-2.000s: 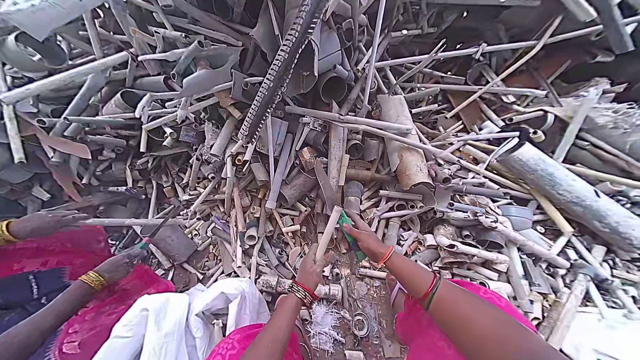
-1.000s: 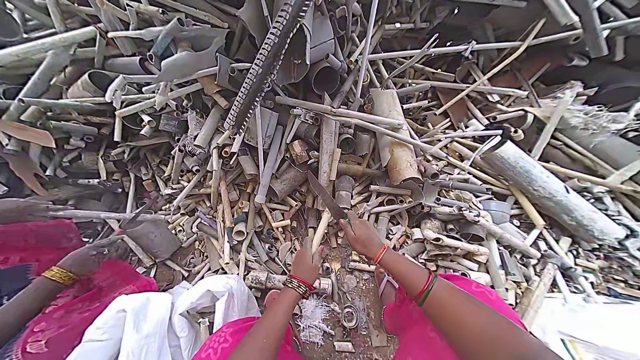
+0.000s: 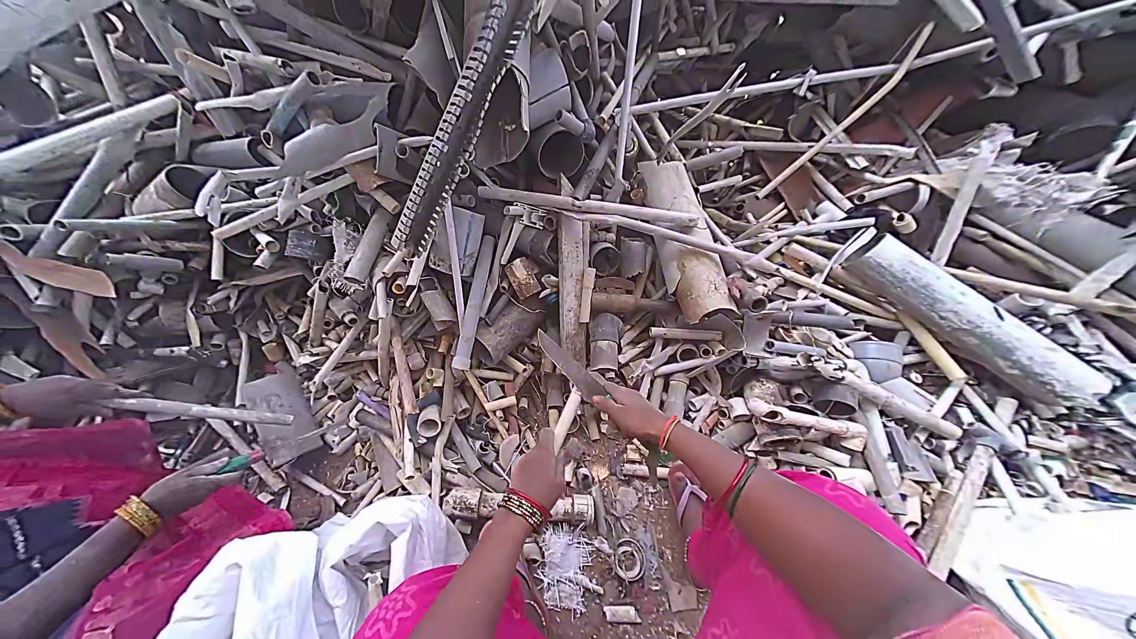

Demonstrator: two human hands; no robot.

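My left hand, with a red thread and bangles at the wrist, is closed around a short pale plastic pipe that points up and away. Just right of it, my right hand grips a long flat blade, its tip slanting up and to the left. The blade's lower part lies close to the pipe's upper end; whether they touch is hard to tell. The knife's handle is mostly hidden in my right fist.
A heap of scrap plastic pipes spreads ahead, with a wide grey pipe at right and black ribbed strips above. A co-worker's hands at left hold a pipe and a green-handled tool. A white cloth sack lies between us.
The pipe in my left hand has tilted from leaning over my hand to pointing more away, and the blade now slants further left. The co-worker's lower hand has moved a little.
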